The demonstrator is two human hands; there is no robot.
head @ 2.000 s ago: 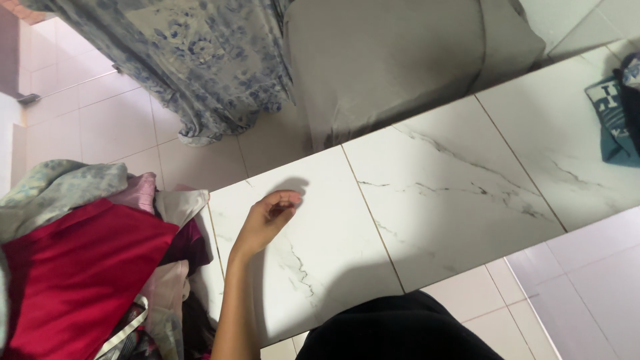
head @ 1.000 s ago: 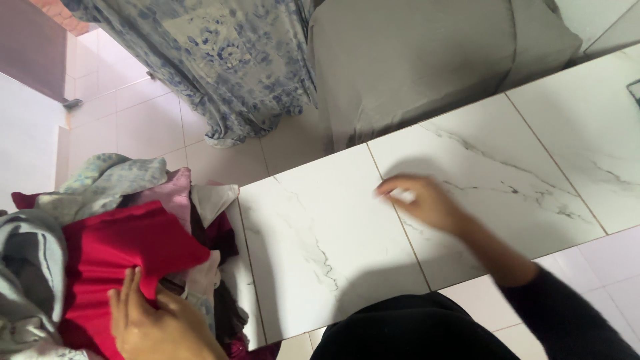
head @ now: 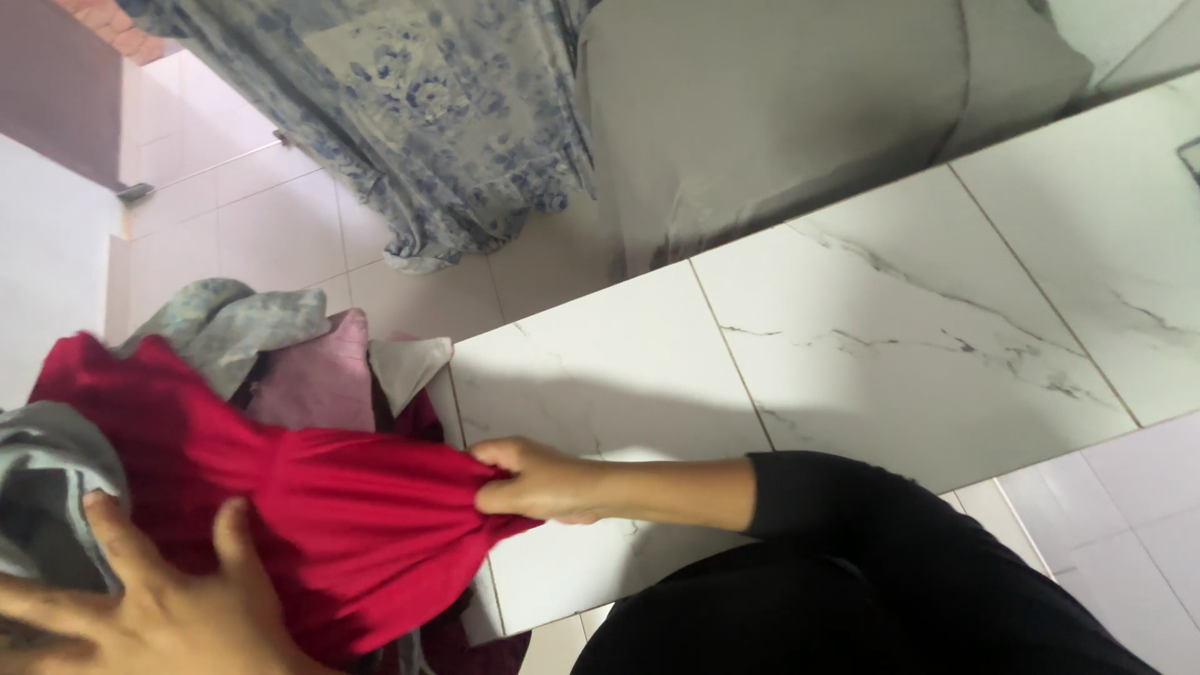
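A red garment stretches from the clothes pile at the left onto the near end of the white marble-patterned counter. My right hand grips its gathered right end, over the counter. At the lower left, my left hand has its fingers spread over the pile, beside a grey garment and the red cloth; whether it presses on them I cannot tell. Behind the red cloth lie a pale green patterned cloth, a pink cloth and a white piece.
A blue floral curtain hangs beyond the pile. A grey fabric-covered piece of furniture stands along the counter's far side. Part of a dark-edged object shows at the right edge. Pale floor tiles lie around the counter.
My right hand has moved left from over the counter and taken hold of the red garment, which is now drawn out rightward. My left hand has moved left, from the red cloth towards the grey garment.
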